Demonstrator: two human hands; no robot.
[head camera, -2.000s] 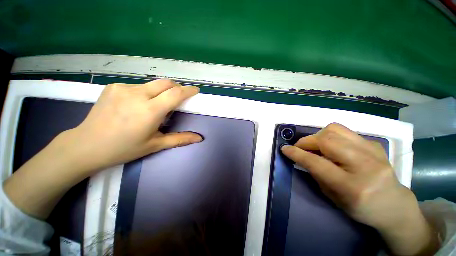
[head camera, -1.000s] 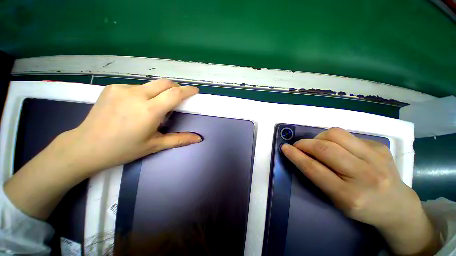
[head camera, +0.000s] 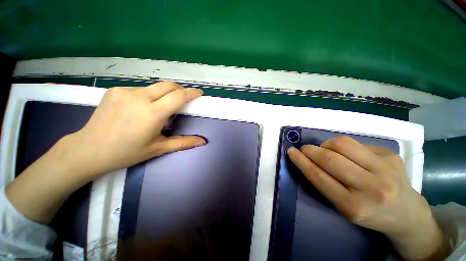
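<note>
A white foam tray holds three tablets, backs up. My left hand lies at the tray's far rim, its fingers on the rim and its thumb on the back of the middle tablet. Its thumb and fingers are apart and hold nothing. My right hand is over the right tablet, fingertips together at its upper left corner, just below a camera lens. The fingertips cover the spot below that lens. Whether they pinch a wipe is hidden. The left tablet is partly under my left forearm.
A pale, chipped metal rail runs just beyond the tray, with a green belt behind it. A translucent whitish sheet or bag lies at the right end of the rail. A white label shows at the lower left.
My right hand's fingers have straightened and spread lower over the right tablet, its fingertips staying near the lenses. The whitish sliver under them earlier no longer shows. My left hand has not moved.
</note>
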